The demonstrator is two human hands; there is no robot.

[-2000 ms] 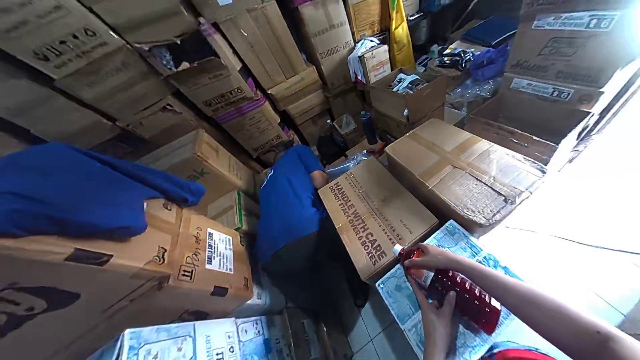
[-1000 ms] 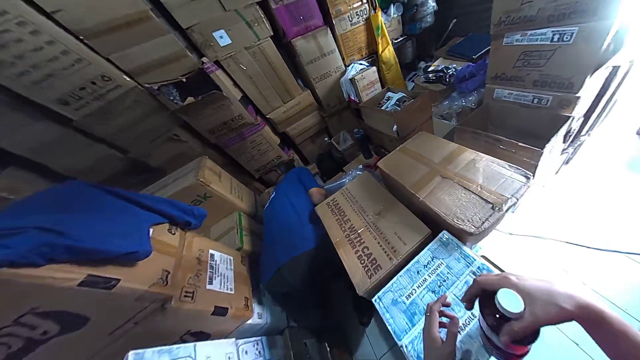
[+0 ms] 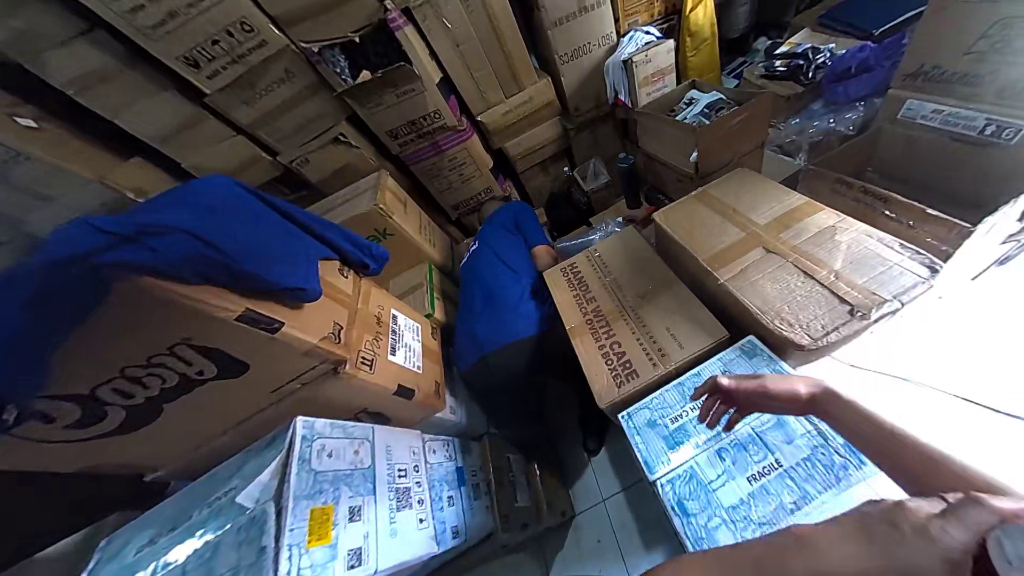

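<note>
My right hand (image 3: 756, 400) is held with its fingers apart over a blue-and-white printed carton (image 3: 768, 472), holding nothing; whether it touches the carton is unclear. From the bottom edge my left forearm reaches across to the right, and my left hand (image 3: 952, 524) is closed on a dark red bottle (image 3: 982, 560) with a pale cap. The picture's right edge cuts off most of that bottle. Against the printed carton's far left side stands a brown "Handle with care" carton (image 3: 640, 312). A larger taped carton (image 3: 800, 248) is behind the printed one.
A person in a blue shirt (image 3: 504, 272) bends down between the cartons. A blue cloth (image 3: 216, 232) lies over cartons at left. A white-and-blue carton (image 3: 360, 488) stands at the lower left. Stacked cartons (image 3: 432, 128) line the back; a thin cable (image 3: 920, 388) runs at right.
The bottle, earlier over the printed carton, has moved right to the picture's edge. My right hand has let go of it and is now empty; my left arm has crossed to the right.
</note>
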